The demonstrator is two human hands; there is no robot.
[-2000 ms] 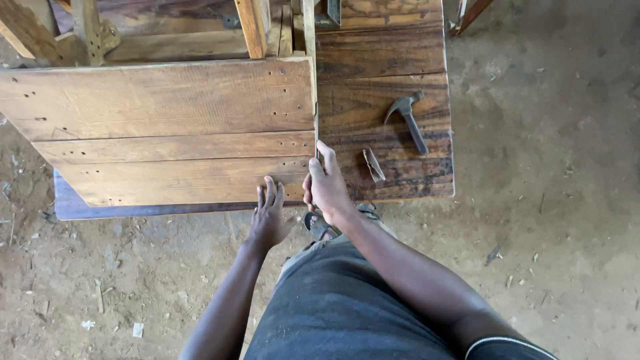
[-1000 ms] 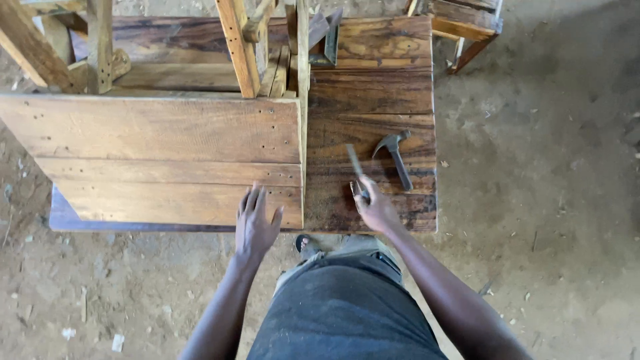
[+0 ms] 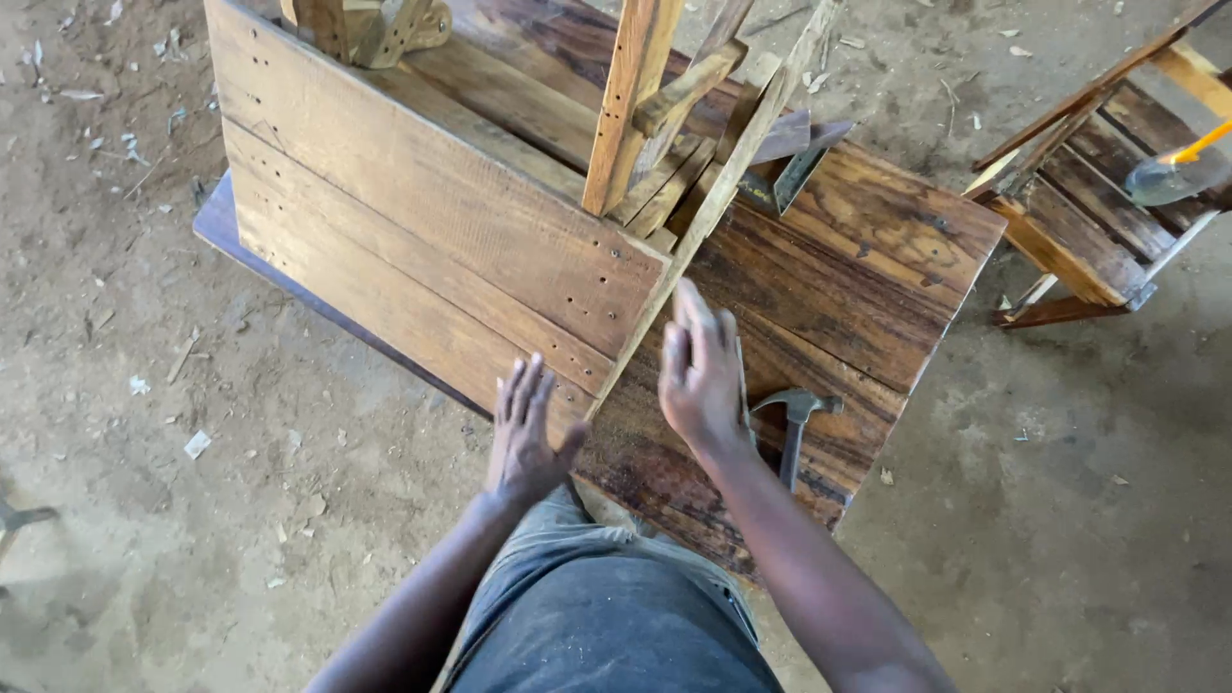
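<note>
My left hand (image 3: 527,433) rests with fingers spread on or just over the near corner of a wooden panel (image 3: 414,221) made of planks, with small holes near its ends. To the right, my right hand (image 3: 701,371) is raised beside the long wooden strip (image 3: 712,207) along the panel's edge. Its fingers are nearly straight, and no object shows plainly in it. A thin strip lies partly hidden behind that hand. Right of the wrist, a claw hammer (image 3: 794,428) lies on the dark plank tabletop (image 3: 847,298).
Wooden legs (image 3: 630,106) rise behind the panel. A metal angle piece (image 3: 794,178) lies farther back on the tabletop. At the right stands a small slatted wooden stool or chair (image 3: 1083,212) holding a clear container (image 3: 1174,178). Scraps litter the dirt floor (image 3: 125,481).
My right hand was at the panel's edge, then over the tabletop near the hammer with a thin tool; it is now back beside the edge strip. The view has turned.
</note>
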